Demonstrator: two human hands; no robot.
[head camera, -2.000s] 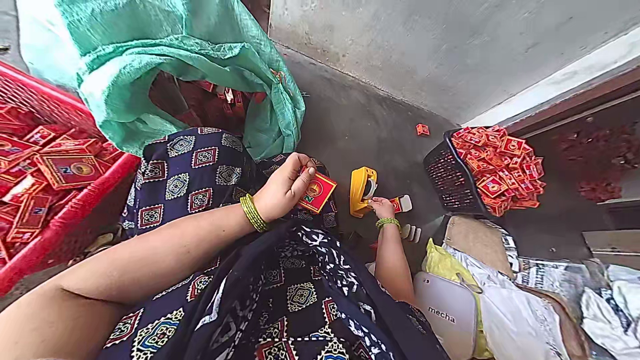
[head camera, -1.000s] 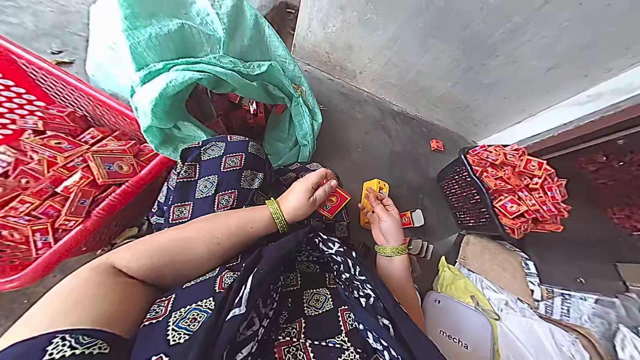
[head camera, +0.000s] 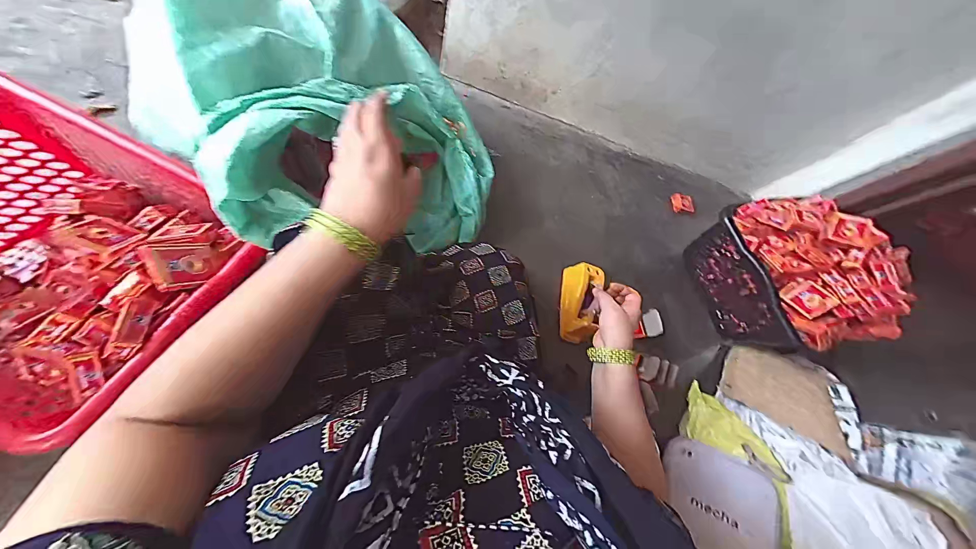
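My left hand (head camera: 374, 171), blurred, is over the mouth of a green woven sack (head camera: 457, 175); its fingers point up and away, and whether it holds anything cannot be told. Dark and red things show inside the sack. My right hand (head camera: 616, 313) is at the right side of a yellow plastic container (head camera: 573, 305) on the floor, its fingertips at the opening; what they pinch is unclear. Just right of that hand lies a small red and white packet (head camera: 650, 324). Several small pale pieces (head camera: 657, 370) lie beside my right wrist.
A red plastic basket (head camera: 229, 286) of small red boxes (head camera: 179, 263) stands at the left. At the right is a black basket (head camera: 724, 282) heaped with red boxes (head camera: 831, 263). One red packet (head camera: 682, 203) lies near the wall (head camera: 648, 84). Cardboard (head camera: 785, 396) and a pale case (head camera: 709, 496) are lower right.
My left hand has moved from above my lap, where it held a red box, up and left to the sack's mouth; that box no longer shows in it. My right hand remains by the yellow container.
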